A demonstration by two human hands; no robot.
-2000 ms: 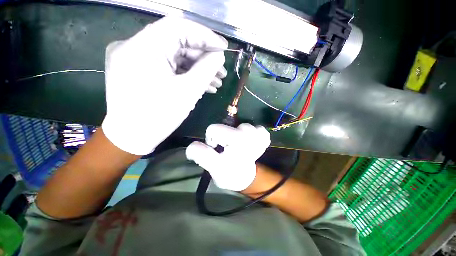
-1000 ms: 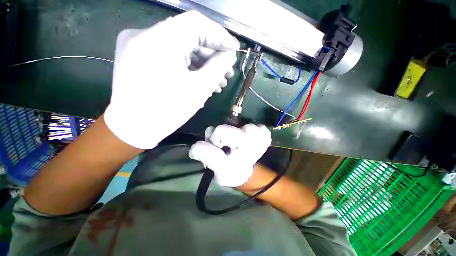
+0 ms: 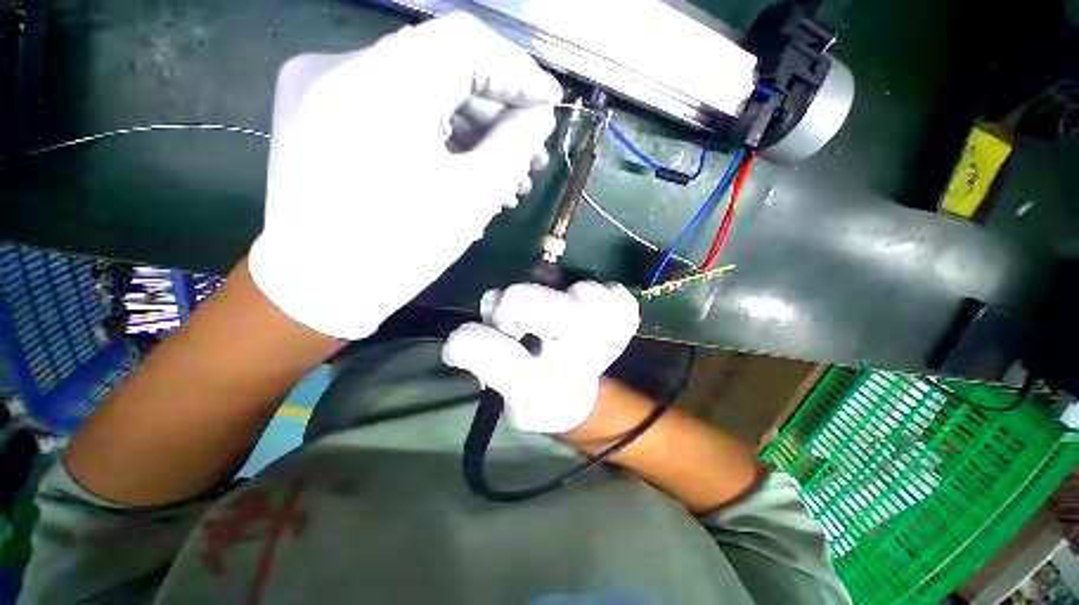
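Note:
My left hand, in a white glove, pinches thin solder wire whose short end points at the small terminal on the silver motor unit's lower edge. My right hand, also gloved, holds the soldering iron like a pen, its tip at that terminal. The silver motor unit lies slanted, with a black end bracket and round grey cap. Blue wires, red wires and a white wire run to the edge-on circuit board near the bench edge.
A yellow sponge in a dark holder is at the right of the dark green mat. Below the bench edge are a blue basket at left and a green basket at right. The iron's black cord loops beneath my right hand.
My left hand has moved slightly right since two seconds ago. The iron's tip remains by the terminal. The overall view has shifted a little.

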